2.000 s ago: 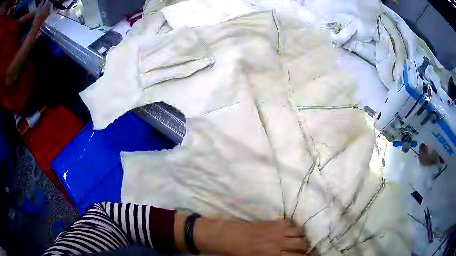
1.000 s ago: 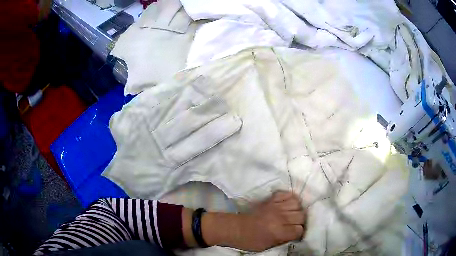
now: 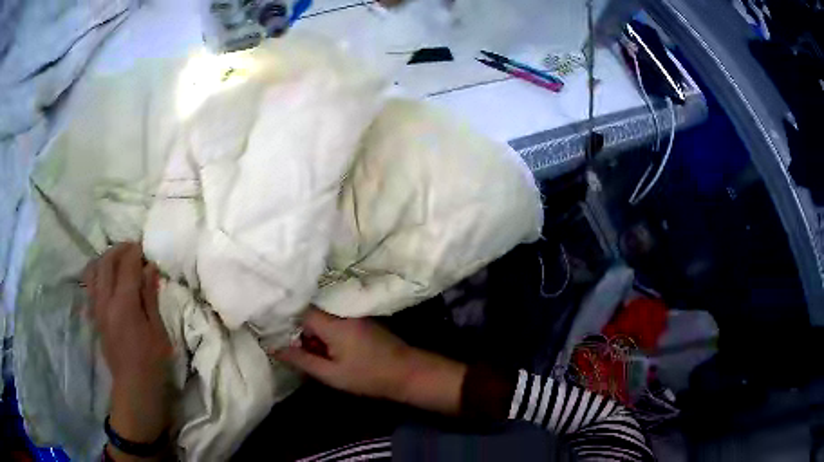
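The cream padded garment (image 3: 271, 189) is bunched up over the table and lap, with folds and dark stitched seams showing. My left hand (image 3: 131, 311) is on the cloth at the lower left, its fingers closed on a fold, slightly blurred. My right hand (image 3: 348, 356) pinches the garment's lower edge near the middle. A small dark red thing (image 3: 314, 345) shows at its fingers; I cannot tell what it is. The right fingertips are partly hidden by the cloth.
The sewing machine's lower part (image 3: 248, 23) is at the top. Snips or pens (image 3: 522, 70) and a black piece (image 3: 430, 55) lie on the white table (image 3: 470, 104). At lower right are tangled cords over orange-red material (image 3: 605, 356).
The view has swung right, towards the machine and the table's right end. The garment, spread flat before, is now bunched. My right hand has come into view.
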